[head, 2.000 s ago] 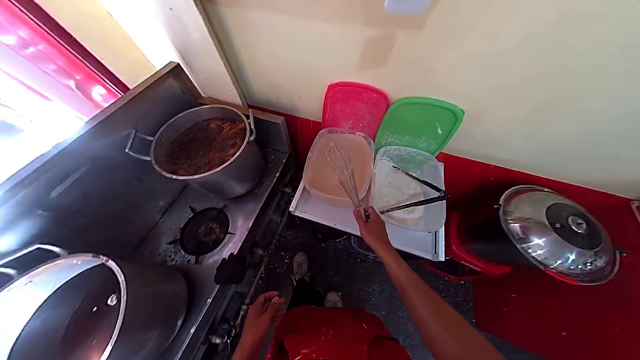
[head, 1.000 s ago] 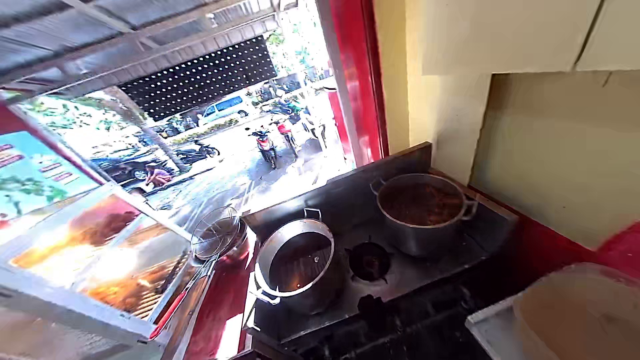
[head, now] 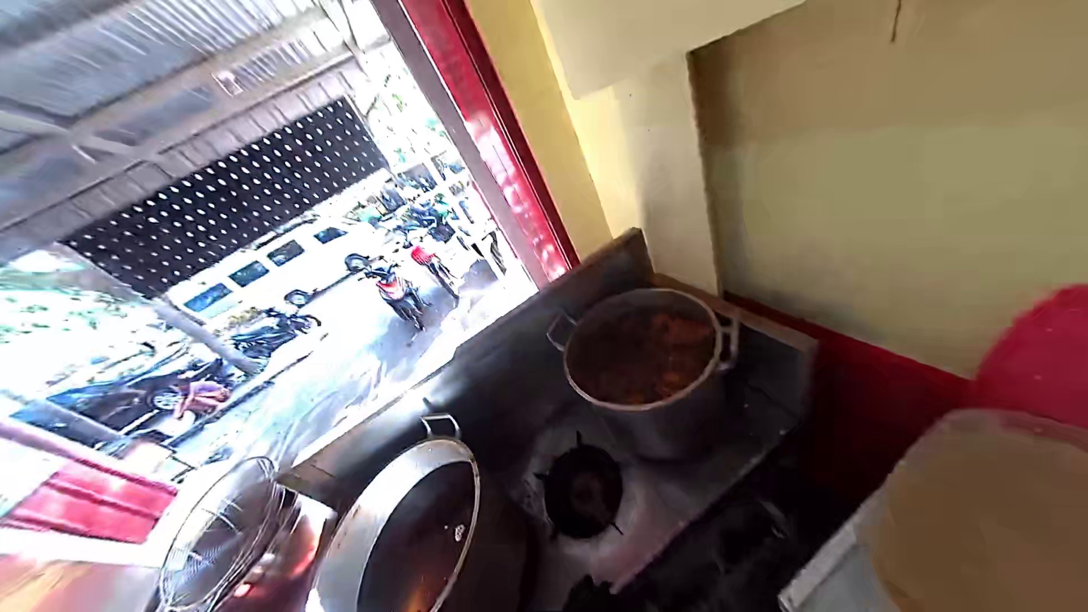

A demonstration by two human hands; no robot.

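Note:
Neither my left hand nor my right hand shows in the head view now. A large metal pot (head: 642, 348) with two handles and dark reddish-brown food in it stands at the back right of the stove. Nearer, at the lower left, is a second large pot (head: 399, 527), dark inside with a light spot on it. Between the two pots lies a bare gas burner (head: 583, 490). At the right edge a container of light brown liquid (head: 986, 510) is partly in view, with a pink lid (head: 1041, 357) behind it against the wall.
Wire strainers (head: 221, 544) lie left of the near pot. The stove's metal backsplash (head: 501, 340) runs along the opening to the street, where motorcycles (head: 399, 293), a white van (head: 280, 259) and a person (head: 202, 397) are seen. A wall stands at the right.
The view has swung far left and up toward the street. Two seconds ago both hands showed, the right one on a whisk in the light brown liquid; they are out of view now.

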